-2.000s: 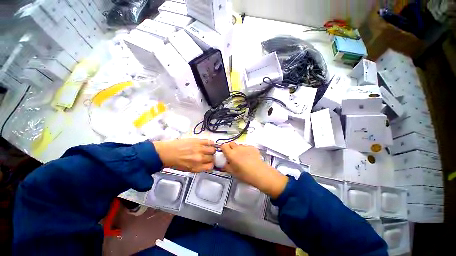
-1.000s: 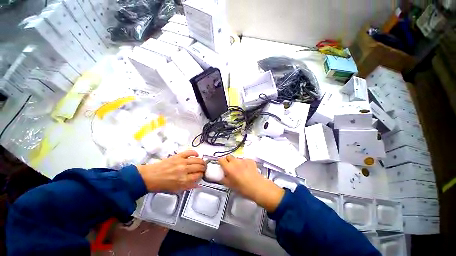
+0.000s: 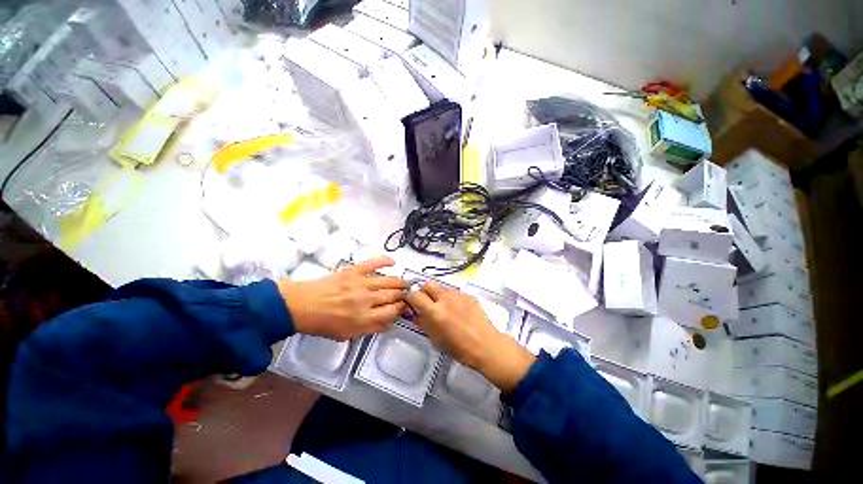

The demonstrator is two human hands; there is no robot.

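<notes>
My left hand [image 3: 345, 301] and my right hand [image 3: 464, 329] are bare and meet at the fingertips above the back of the box row. A small white item [image 3: 413, 287] with a dark bit beside it shows at my right fingertips; the rest is hidden by the fingers. What my left fingers hold cannot be seen. Open white box bases with rounded white cases in them, such as this case [image 3: 399, 360], stand in a row along the table edge. A loose tangle of black cables [image 3: 440, 227] lies just behind my hands.
A clear bag with yellow-orange strips [image 3: 312, 203] lies at left. A dark-screened device [image 3: 437, 151] leans on white boxes. White boxes [image 3: 629, 276] are jumbled at right, with a bundle of black cords [image 3: 598, 156] and a green box [image 3: 679, 137] behind.
The rounded white case seen between my hands earlier no longer shows there. My hands have stayed together, with my left hand's fingers now over the spot. The camera view has shifted.
</notes>
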